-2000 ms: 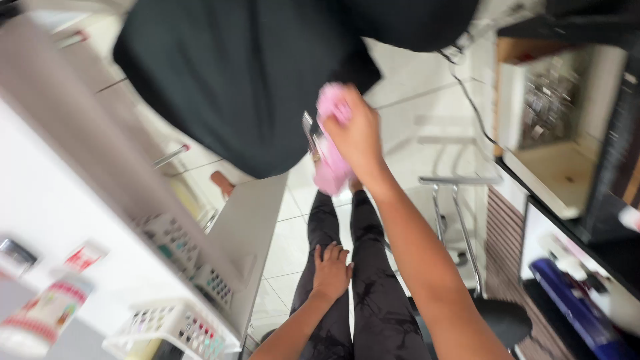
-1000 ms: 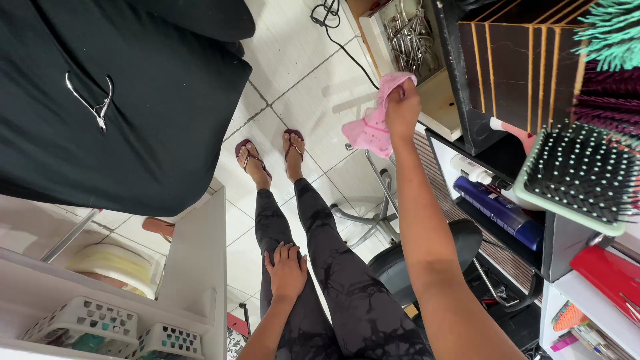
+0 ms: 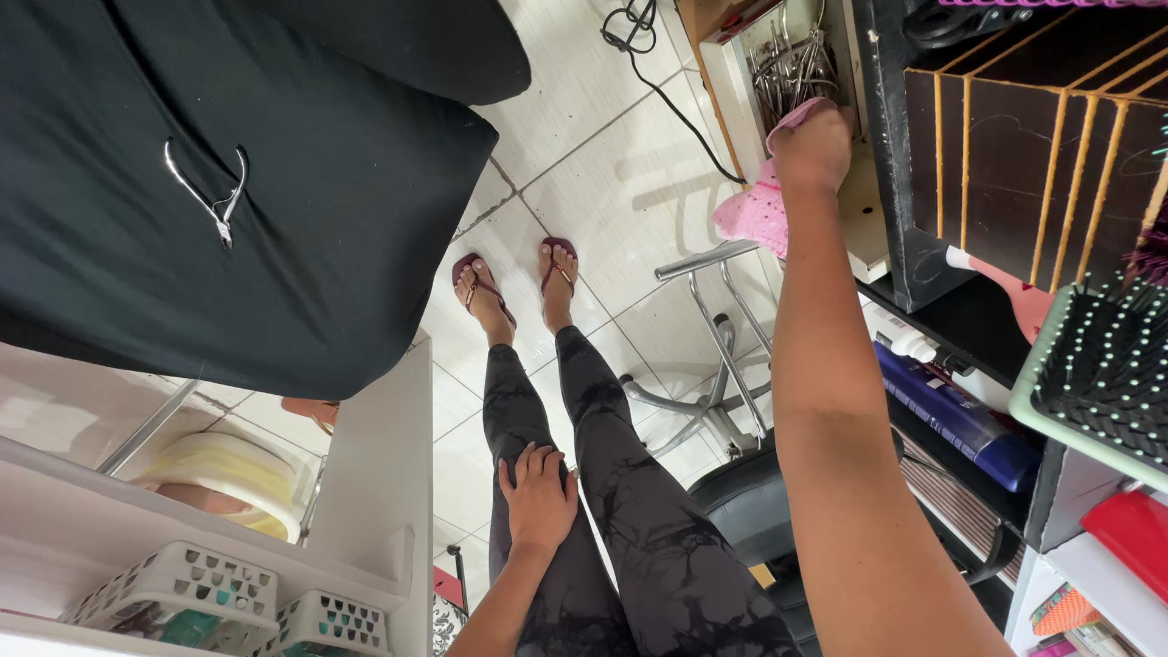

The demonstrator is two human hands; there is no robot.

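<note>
My right hand (image 3: 814, 151) grips a pink cloth (image 3: 757, 212) at the open drawer (image 3: 730, 100), over a pile of metal nail tools (image 3: 792, 66). The fingertips are partly hidden, so I cannot tell whether they touch a tool. My left hand (image 3: 538, 500) rests on my thigh, holding nothing, fingers slightly apart. A metal cuticle nipper (image 3: 222, 208) with spread handles lies on the black fabric (image 3: 338, 228) at the upper left, away from both hands.
A paddle brush (image 3: 1095, 374), a blue bottle (image 3: 958, 420) and a striped dark box (image 3: 1013, 164) stand at the right. White baskets (image 3: 196, 584) fill a low shelf at the left. A chrome-legged chair (image 3: 721, 383) and a black cable (image 3: 671, 105) are on the tiled floor side.
My right hand has moved with the pink cloth from above the black fabric to the drawer of tools. The nipper lies on the fabric one second ago and now. The view has shifted.
</note>
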